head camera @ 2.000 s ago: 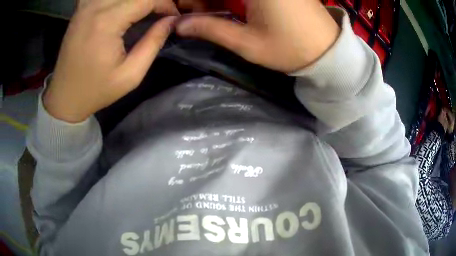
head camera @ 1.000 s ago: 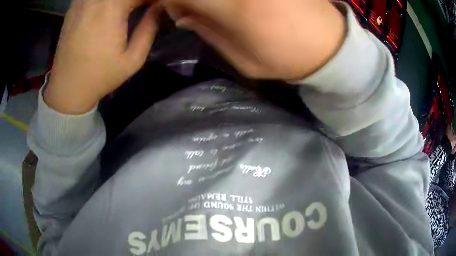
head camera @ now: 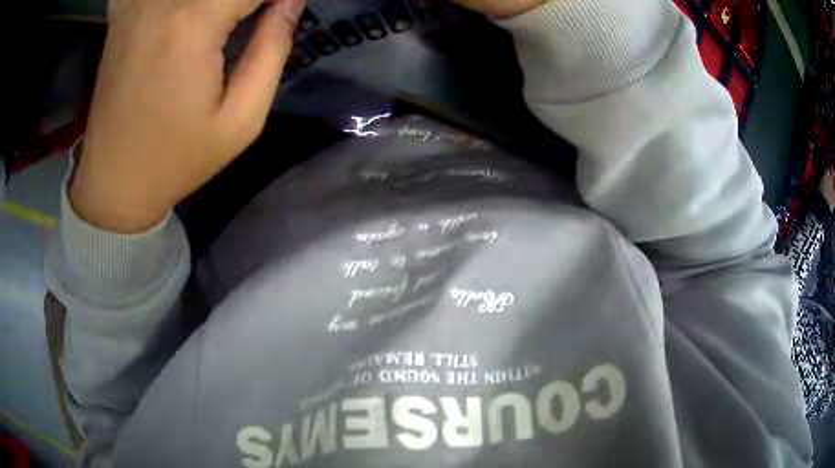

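My left hand (head camera: 169, 110) is at the upper left, its thumb and fingers closed on the edge of a clear adhesive sheet (head camera: 352, 38). The sheet carries rows of small black rounded shapes with holes and lies in front of the grey sweatshirt, with a bright glint near its lower edge. The top of the picture cuts off part of the sheet and the fingertips of my left hand. My right hand (head camera: 506, 6) is almost wholly cut off by the top edge. Only a bit near the wrist shows, so its fingers and anything in them are hidden.
My grey printed sweatshirt (head camera: 430, 320) fills the middle and bottom. At the right are red and black checked cloth (head camera: 732, 46), a dark green surface with a pale edge, and black-and-white patterned cloth (head camera: 810, 338). Grey floor with a yellow line (head camera: 27, 215) shows at the left.
My right hand has moved away from my left hand, up and right, mostly out of the picture. The sheet's black shapes have come into view beside my left thumb.
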